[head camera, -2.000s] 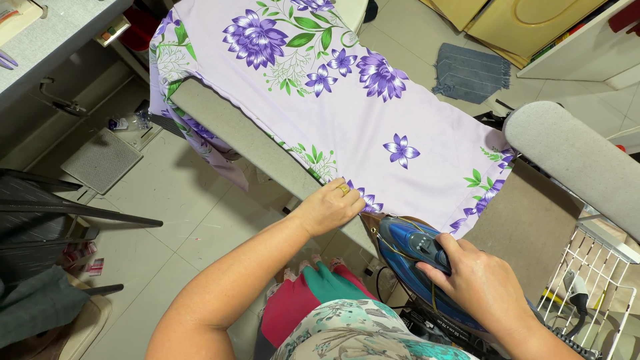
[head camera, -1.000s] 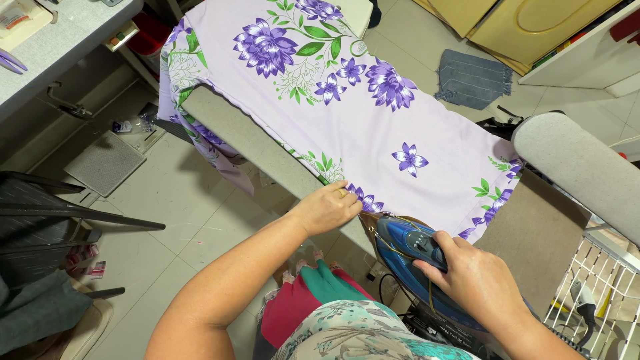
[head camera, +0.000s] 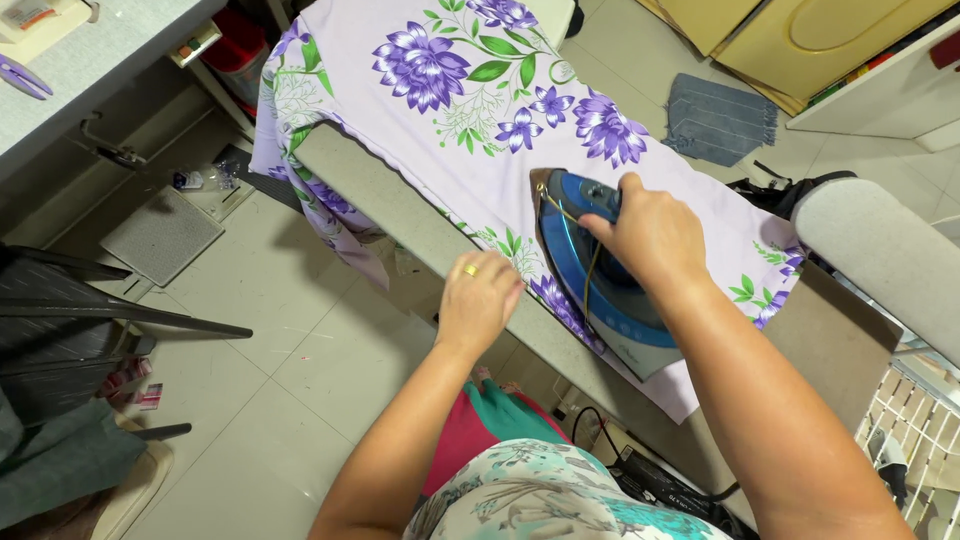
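Note:
A lilac cloth with purple flowers and green leaves lies along an ironing board, its far left end hanging over the edge. My right hand grips the handle of a blue steam iron, whose soleplate rests on the cloth, tip pointing away from me. Left of the iron, at the cloth's near edge, is my left hand, wearing a ring, fingers curled down. Whether its fingertips pinch the cloth is hidden.
A padded sleeve board stands at the right, above a white wire rack. A dark chair is at the left. Purple snips lie on a table at the upper left. A grey-blue mat lies on the floor beyond.
My right hand has moved the iron from the board's near edge up onto the cloth. The cloth's near right corner now reaches down beside the iron. My left hand stays by the near edge.

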